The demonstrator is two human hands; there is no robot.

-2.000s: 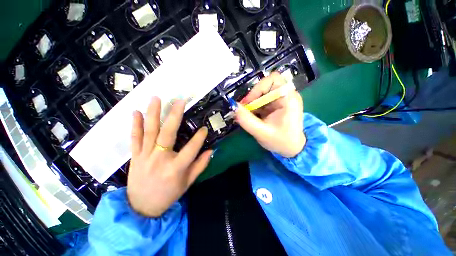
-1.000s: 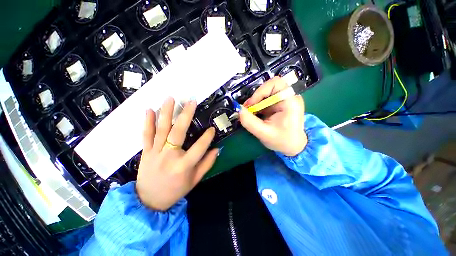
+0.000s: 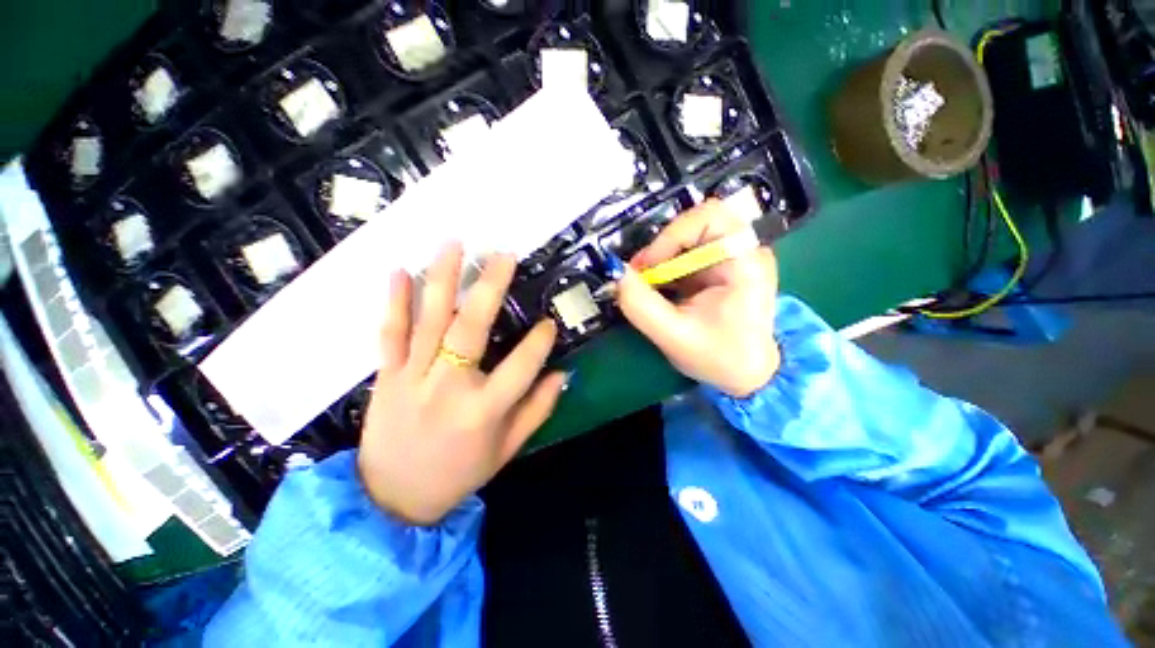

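A long white pad sheet (image 3: pixel 418 260) lies slanted across the black blister tray (image 3: pixel 792 177). My left hand (image 3: pixel 456 380) lies spread over the sheet's lower edge, fingers apart. My right hand (image 3: pixel 703 304) holds a slim yellow hand tool (image 3: pixel 684 265) between thumb and fingers. The tool's tip is at the edge of a pale square pad (image 3: pixel 578 306) on a round black module in a near pocket, just right of my left hand. Whether the tip touches the pad is hard to tell. Many other pockets hold round modules with pale squares.
Spare pad sheets with grey squares (image 3: pixel 95 367) lie left of the tray. A brown round pot (image 3: pixel 874 127) with silvery shavings stands at the right. Beyond it are a black device (image 3: pixel 1045 114) and black and yellow-green cables. Black ribbed material (image 3: pixel 51 544) is at the lower left.
The whole view has shifted, so tray and hands appear slightly further right. Both hands keep nearly the same place over the tray, and the tool's tip stays by the same module.
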